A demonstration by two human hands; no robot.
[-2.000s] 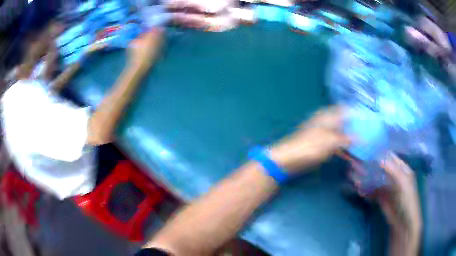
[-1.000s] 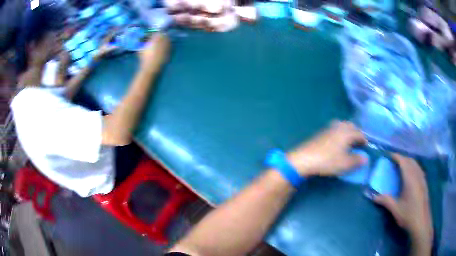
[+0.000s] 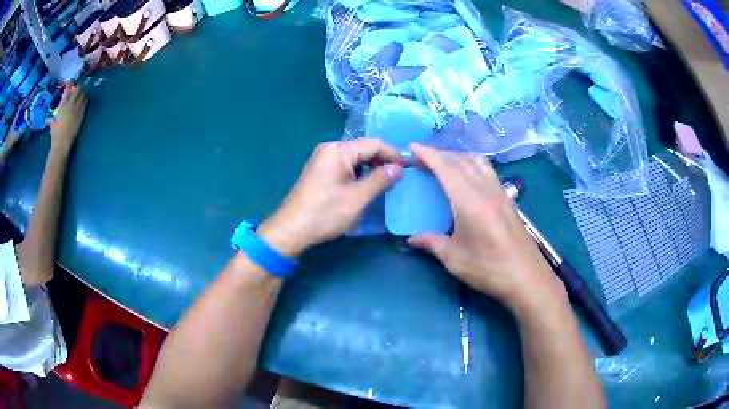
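Note:
A light-blue rounded-square piece (image 3: 418, 201) is between my hands over the bench. My right hand (image 3: 482, 214) grips it, with the thumb at its lower edge and the fingers at its upper right. My left hand (image 3: 342, 189), with a blue wristband, touches its upper left edge with thumb and bent index finger. Whether it is a panel alone or a body's face cannot be told. Another light-blue panel (image 3: 398, 120) lies just behind my hands, at the mouth of a clear plastic bag (image 3: 340, 68) full of blue panels.
A hammer (image 3: 590, 307) lies right of my right hand. Beyond it are a gridded grey sheet (image 3: 639, 232) and a blue unit (image 3: 710, 313) with a strap. A thin pen-like tool (image 3: 464, 339) lies near the front. Strapped units (image 3: 148, 28) and another person's arm (image 3: 52, 184) are at left.
The view has swung right, so the bag, hammer and grid sheet show more fully. My hands, apart with separate blue pieces one second ago, have come together at one blue piece.

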